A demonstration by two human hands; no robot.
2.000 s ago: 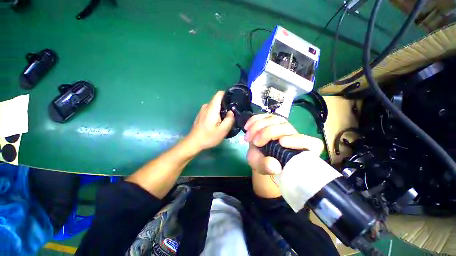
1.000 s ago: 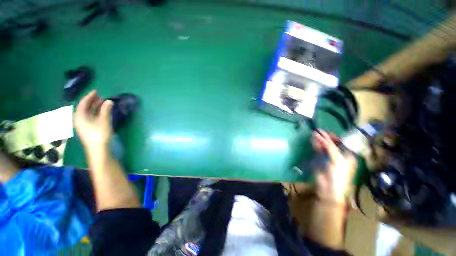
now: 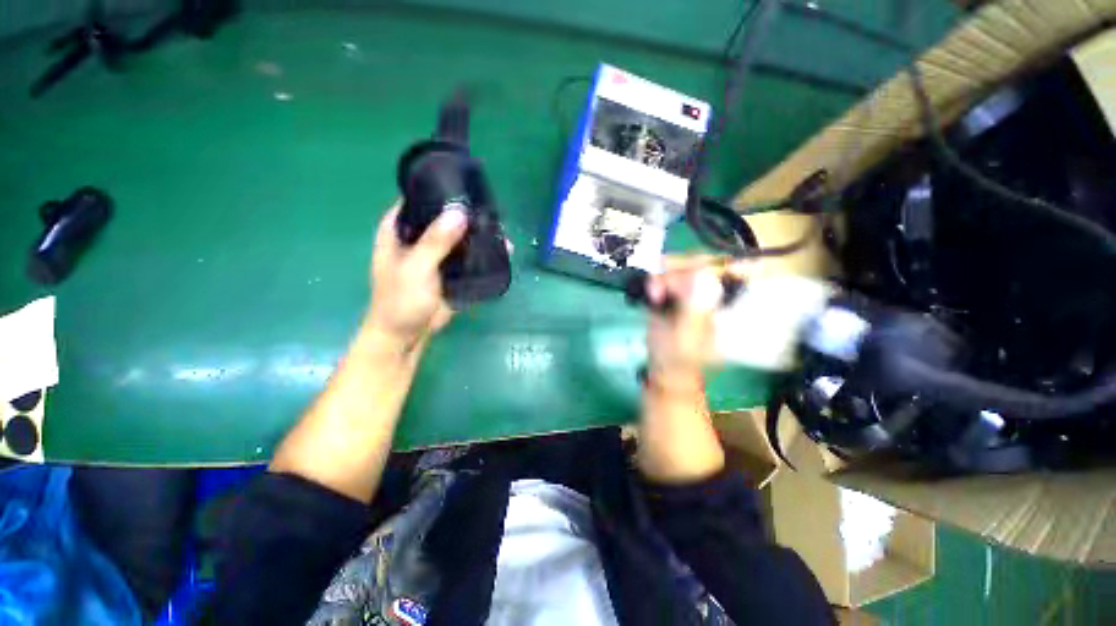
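My left hand [image 3: 414, 272] holds a black housing [image 3: 480, 259] above the bench, thumb on top. A black curved band [image 3: 454, 122] points away from the housing's far end; whether it is fastened is unclear. My right hand [image 3: 685, 320] is blurred and closed around the electric screwdriver [image 3: 765, 320], whose white wrap and black body reach right. Its tip is near the front of the blue-and-white screw feeder [image 3: 630, 165], and contact cannot be told. Another black housing [image 3: 70, 234] lies on the bench at left.
A large carton [image 3: 1040, 104] full of black parts stands at right, with cables above it. A small carton [image 3: 912, 556] is below the bench edge. A backing sheet with black discs [image 3: 27, 367] and a blue-clothed person [image 3: 49, 550] are at left. Black parts lie at far left.
My left hand has moved from the left-hand housings to mid-bench and now holds one with a band. My right hand has risen from near the bench edge and now grips the screwdriver by the feeder.
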